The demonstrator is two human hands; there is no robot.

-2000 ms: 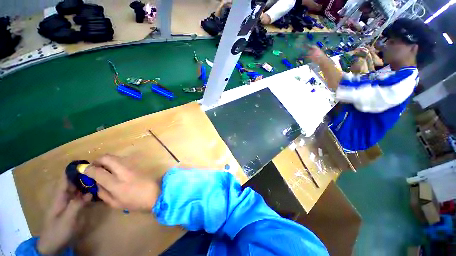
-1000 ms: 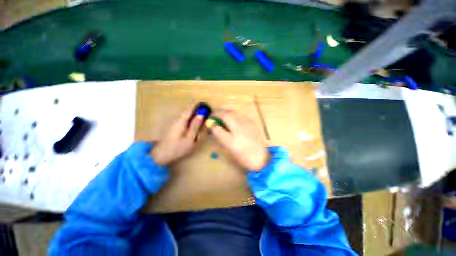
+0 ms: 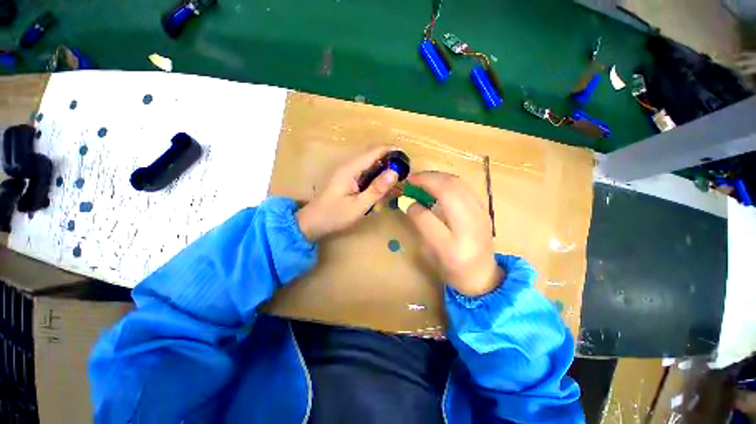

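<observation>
My left hand (image 3: 344, 197) holds a black plastic housing (image 3: 371, 173) with a blue battery cell (image 3: 394, 166) in it, above the brown cardboard mat (image 3: 365, 286). My left thumb lies on the cell. My right hand (image 3: 454, 228) holds a green circuit board (image 3: 419, 195) between its fingers, just right of the housing. Thin wires show between the cell and the board. A cream-yellow piece (image 3: 405, 202) is at my right fingertips. The inside of the housing is mostly hidden by my left fingers.
A black housing (image 3: 167, 162) and dark dots lie on the white sheet (image 3: 224, 157); more housings (image 3: 26, 170) are at its left edge. A thin dark rod (image 3: 490, 196) lies on the cardboard. The green belt (image 3: 331, 50) carries wired blue cells (image 3: 486, 86). A grey post (image 3: 680, 137) stands right.
The view has swung from the right side to straight down over the mat. My hands were together on the housing; now my right hand holds the green board apart from it.
</observation>
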